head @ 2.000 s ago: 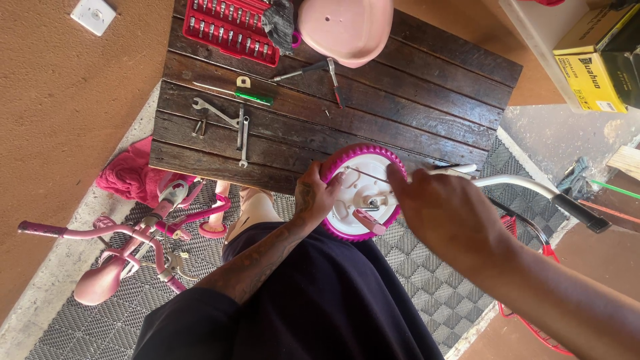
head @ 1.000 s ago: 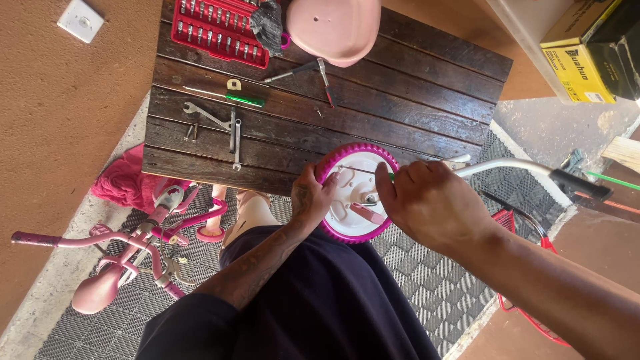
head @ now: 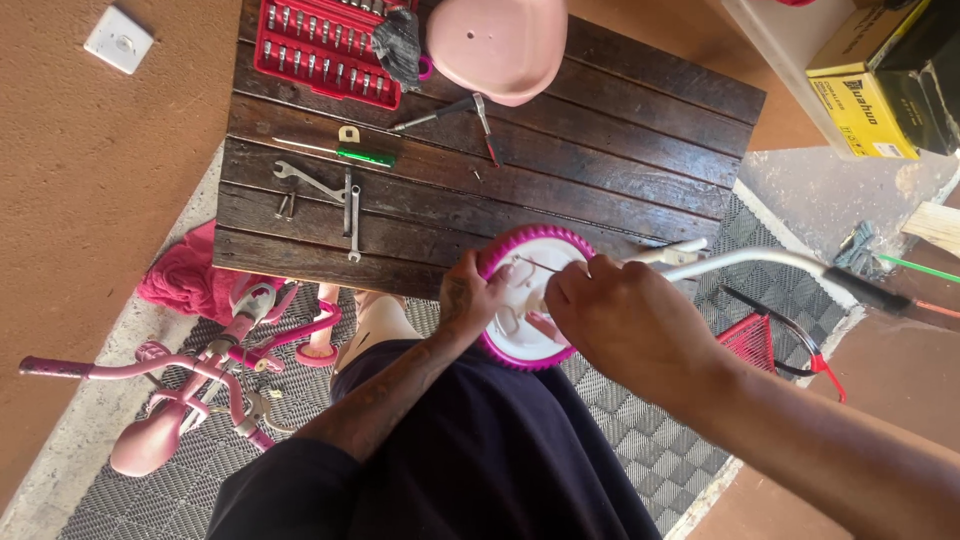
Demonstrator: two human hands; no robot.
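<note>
A small wheel with a pink knobbed tyre and white hub [head: 525, 346] is held at the table's near edge. My left hand [head: 471, 296] grips its left rim, thumb on the white face. In my right hand [head: 626, 319] is a screwdriver [head: 538, 264]; its thin shaft points left to the upper part of the white face, and the fist hides its handle. On the dark slatted table [head: 600, 165] lie a green-handled screwdriver [head: 366, 157], an open-end wrench [head: 309, 180], a combination wrench [head: 355, 225], a ratchet-like tool [head: 480, 112] and a small screw [head: 475, 175].
A red socket case [head: 326, 88], a dark glove [head: 397, 46] and a pink plastic seat [head: 499, 45] lie at the table's far side. A pink child's bicycle [head: 199, 382] stands at lower left. A white tube with a black grip [head: 870, 291] extends right of the wheel. A yellow box [head: 862, 112] is at upper right.
</note>
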